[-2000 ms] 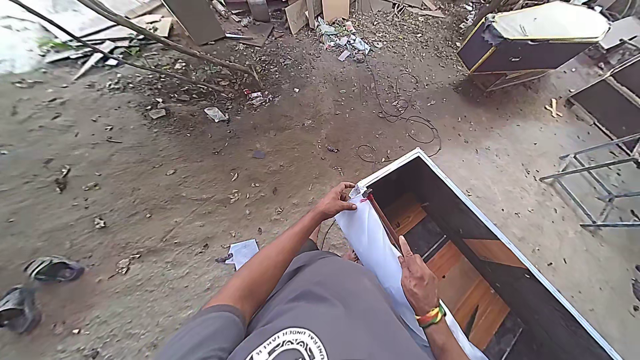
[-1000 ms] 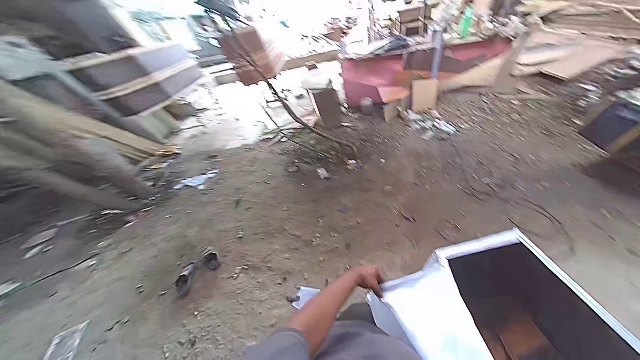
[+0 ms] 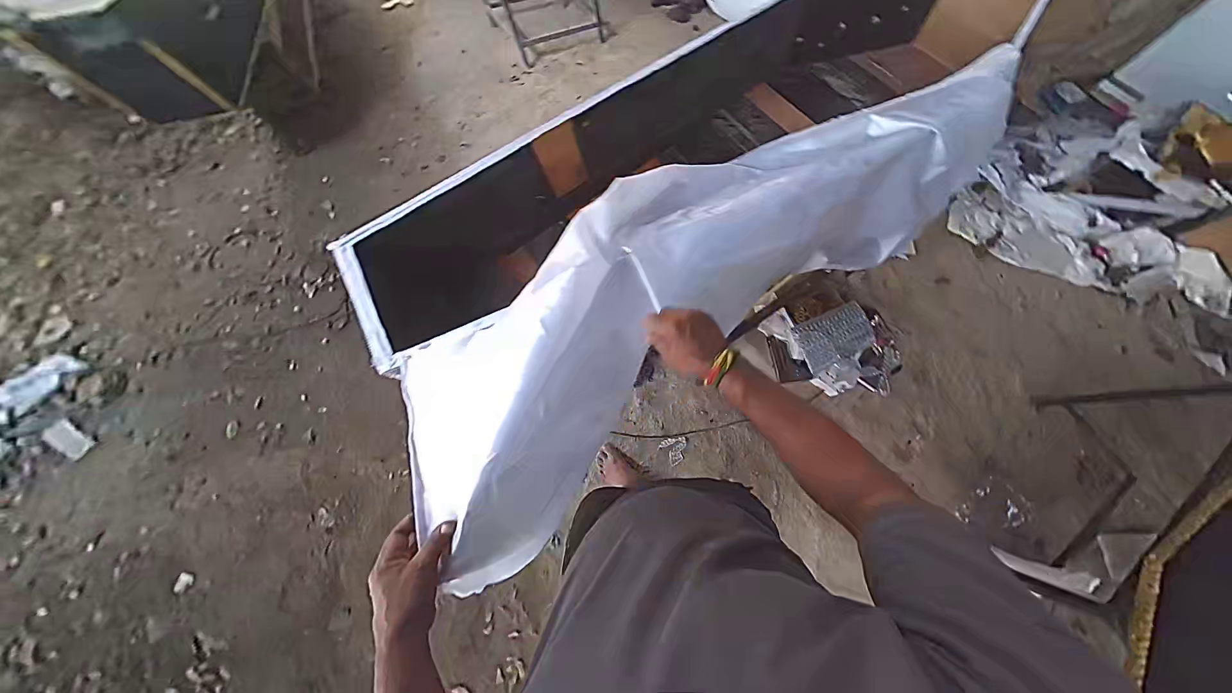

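White glossy cloth [image 3: 539, 385] hangs along the near side of a long open wooden box [image 3: 462, 245], which has a dark inside and white-covered edges. At the lower left, my left hand [image 3: 414, 568] pinches the loose corner of the cloth between thumb and fingers. My right hand [image 3: 686, 342], with a red, yellow and green wristband [image 3: 719, 367], is closed on a thin white strip or stick [image 3: 642, 279] in front of the cloth's middle; which of the two it is I cannot tell. Brown wooden pieces [image 3: 561, 159] show inside the box. The cloth hides much of its near wall.
Scraps and a staple-like silver strip pile [image 3: 835, 337] lie on the dirt floor near my right forearm. Torn white wrapping [image 3: 1068, 221] is heaped at the right. A metal stand [image 3: 549, 34] and a dark panelled box [image 3: 164, 58] stand beyond. A gold-trimmed dark object [image 3: 1155, 587] is at lower right.
The view has swung far to the right. The white cloth is now spread out over the box's near side, and my left hand has moved from near the box's corner to the cloth's lower corner.
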